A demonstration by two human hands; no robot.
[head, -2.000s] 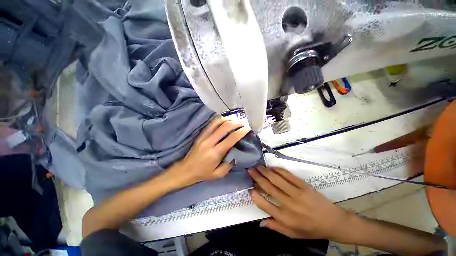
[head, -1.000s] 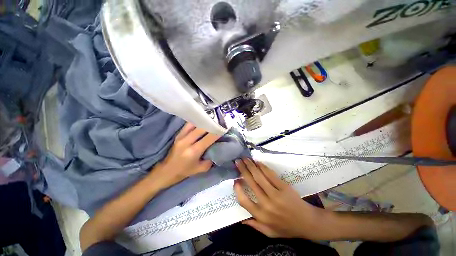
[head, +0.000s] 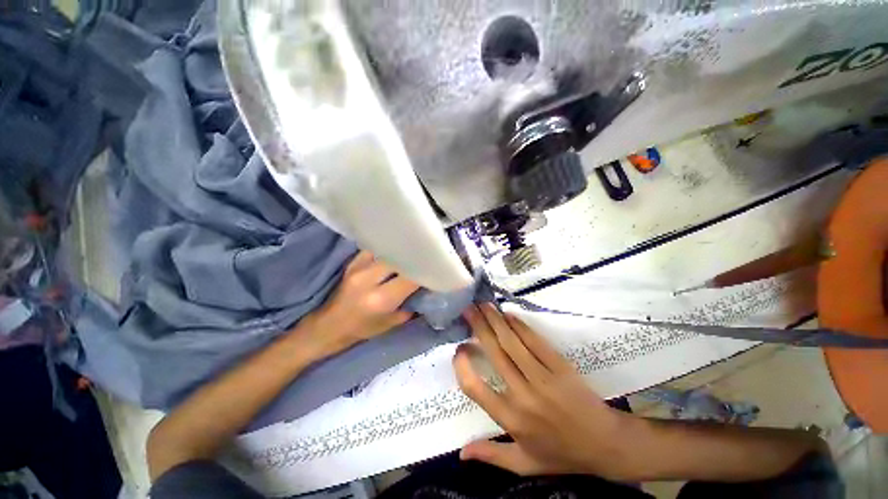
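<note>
The grey garment piece [head: 224,263] lies bunched to the left of the sewing machine [head: 341,166], its edge running under the machine head. My left hand [head: 365,300] presses on the cloth left of the needle area, its fingertips partly hidden by the machine head and a fold. My right hand [head: 531,390] has its fingertips on the cloth edge just in front of the needle area, fingers close together. The narrow grey tape [head: 672,329] runs from the needle area right to the orange reel [head: 857,292]. The needle itself is hidden.
An awl [head: 769,266] lies on the table at the right. Black snips [head: 615,181] and an orange and blue tool [head: 645,160] lie behind the machine's knob [head: 550,175]. A ruler scale [head: 389,419] runs along the table's front edge. More grey cloth is heaped far left.
The cloth fold between my hands looks smaller and flatter than before. My fingertips remain close to the needle area. The camera view has shifted, moving the machine head in the picture.
</note>
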